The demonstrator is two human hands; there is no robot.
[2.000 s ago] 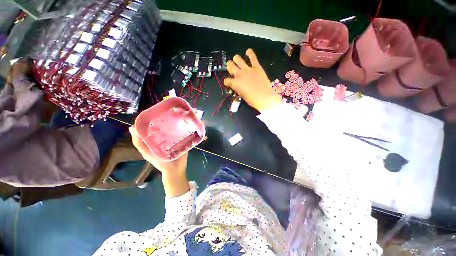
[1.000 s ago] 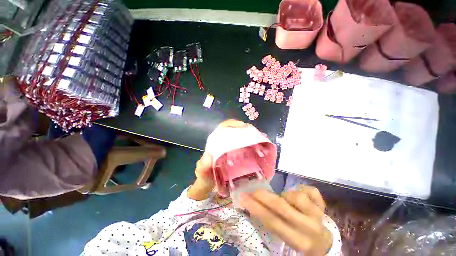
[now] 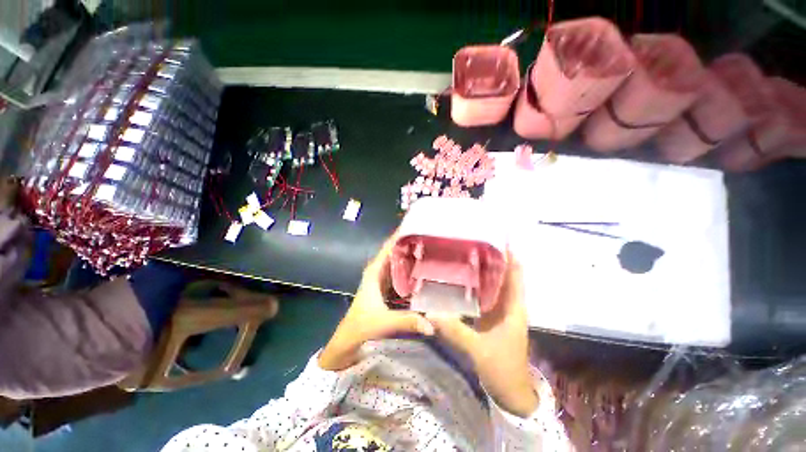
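Note:
A pink housing (image 3: 449,221) is held between both hands above the bench's front edge, its opening facing me. A flat grey-silver rectangular piece (image 3: 444,299) sticks out of the opening at its lower side. My left hand (image 3: 373,305) grips the housing's left side, thumb near the grey piece. My right hand (image 3: 497,340) grips the right side, thumb also near that piece. The fingers behind the housing are hidden. Whether the piece is a battery or a board I cannot tell.
Small pink parts (image 3: 448,168) lie behind the housing. Modules on red wires (image 3: 300,147) lie left. A white pad (image 3: 672,207) bears tweezers (image 3: 580,228). Pink housings (image 3: 579,75) stand at back right. A wired-module stack (image 3: 119,150) and a seated person's sleeve (image 3: 71,309) are at left.
The right hand, earlier over the wired modules, came to the housing with the grey piece and now grips the housing's side. The housing has moved right from its first position and turned.

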